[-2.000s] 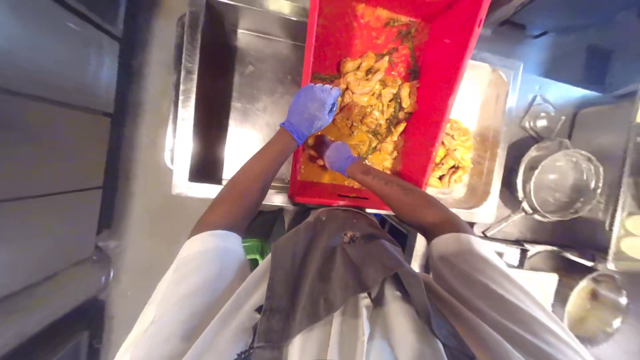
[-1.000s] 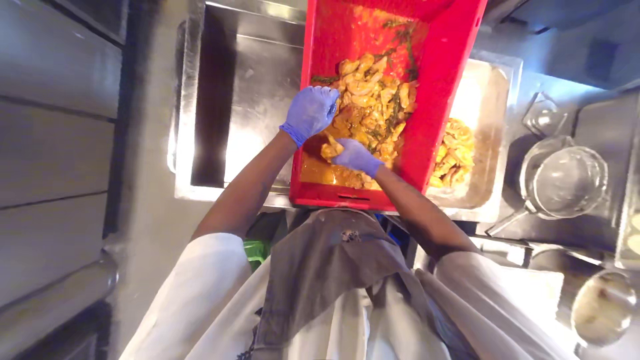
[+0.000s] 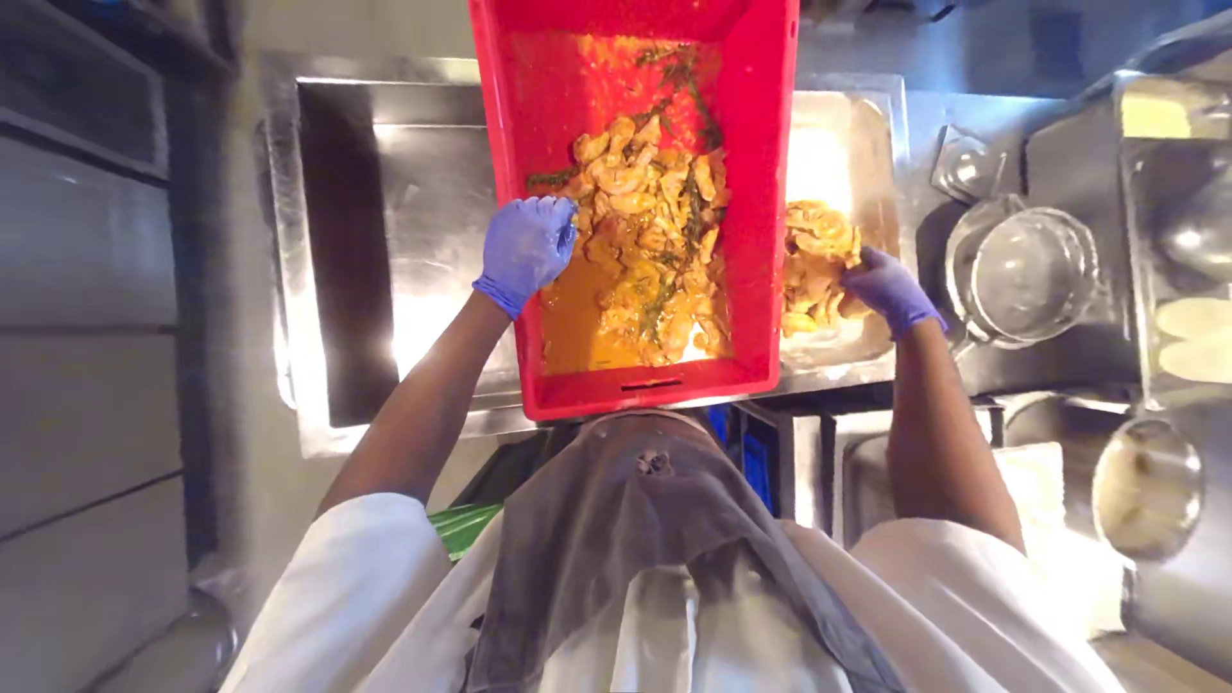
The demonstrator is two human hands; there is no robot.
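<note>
A red plastic crate (image 3: 653, 385) holds marinated meat pieces (image 3: 635, 202) in orange sauce with dark green herb sprigs (image 3: 695, 96). My left hand (image 3: 527, 248), in a blue glove, is closed over the crate's left side beside the meat; whether something is in its fingers is hard to tell. My right hand (image 3: 887, 287), gloved too, is outside the crate at the right, its fingertips against a pile of meat pieces (image 3: 818, 260). That pile lies in a shallow metal tray (image 3: 871, 144) partly hidden under the crate. I cannot tell whether the right fingers grip a piece.
The crate rests across a steel sink basin (image 3: 433, 212). To the right are round metal strainers (image 3: 1035, 274) with a handle and a round pan (image 3: 1148, 488). Below my right arm stand metal containers. A green item (image 3: 466, 527) shows beside my apron.
My right hand has moved out of the crate to the meat pile in the tray on the right; one second ago it was at a piece inside the crate. My left hand stays at the crate's left side.
</note>
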